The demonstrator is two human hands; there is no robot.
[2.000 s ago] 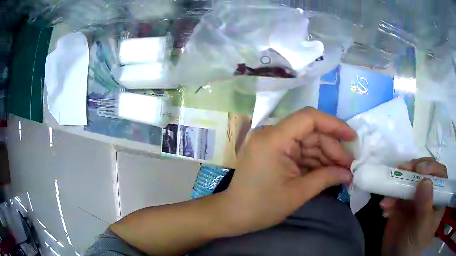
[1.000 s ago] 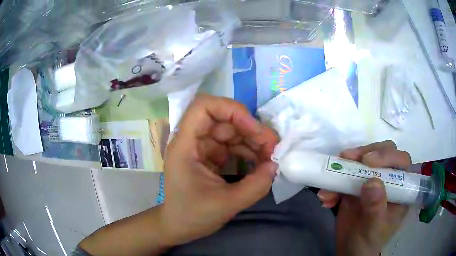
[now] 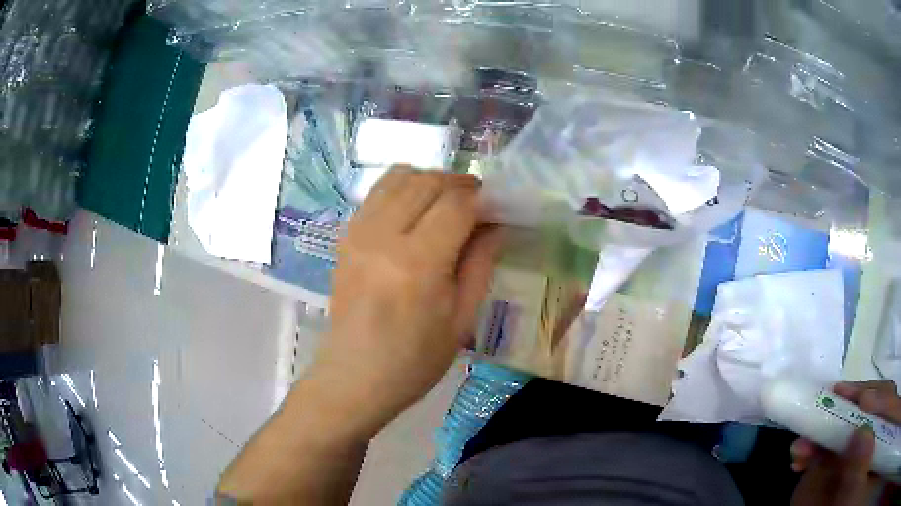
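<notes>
My right hand (image 3: pixel 845 464) is at the lower right edge, partly cut off, and grips the thick white syringe barrel (image 3: pixel 812 411). The barrel's tapered nose points left, over the lower edge of a crumpled white tissue (image 3: pixel 776 321). The barrel's wide end is out of view. My left hand (image 3: pixel 400 267) is over the left part of the bench, palm down with fingers bent. Its fingertips are at the left edge of a translucent plastic bag (image 3: pixel 583 148) with dark-red print. The fingertips are blurred, so whether they hold anything is unclear.
White pieces (image 3: pixel 403 142) lie just beyond my left hand. A white sheet (image 3: pixel 235 173) and green surface (image 3: pixel 138 138) are at the left. Clear trays (image 3: pixel 632 49) line the back. Printed pages (image 3: pixel 622 346) and a blue card (image 3: pixel 780 242) lie on the bench. My lap is below.
My left hand has left the barrel's nose and moved left to the bag and white pieces. My right hand still holds the barrel. The view has turned left.
</notes>
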